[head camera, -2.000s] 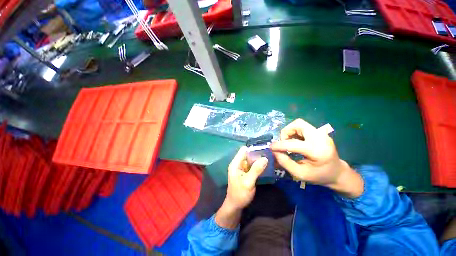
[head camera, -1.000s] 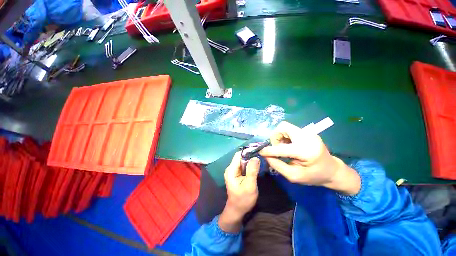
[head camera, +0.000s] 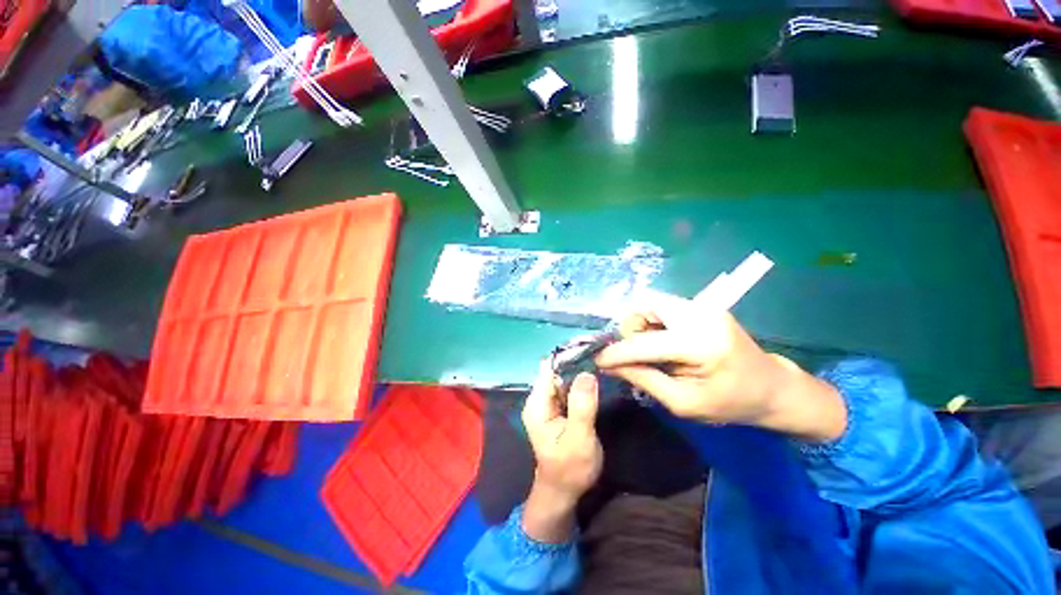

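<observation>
A small battery pack (head camera: 570, 360) with a dark end is held over the lap at the bench edge, mostly hidden by fingers. My left hand (head camera: 563, 432) grips it from below, thumb against it. My right hand (head camera: 698, 363) pinches its dark upper end between thumb and fingers. A white strip (head camera: 740, 279) sticks out beyond my right hand; whether it is held or lies on the bench cannot be told. A wrinkled clear film strip (head camera: 547, 282) lies on the green bench just beyond my hands.
A grey upright (head camera: 436, 110) is bolted to the bench (head camera: 884, 233). A red tray (head camera: 279, 312) lies left, another (head camera: 1024, 244) right. More red trays (head camera: 128, 447) stand at lower left. Packs with white wires (head camera: 773, 105) lie on the far bench. A blue sleeve (head camera: 169, 49) shows upper left.
The pack has turned from flat-faced to edge-on, and my right hand has shifted slightly left to its dark end. The camera view has shifted slightly.
</observation>
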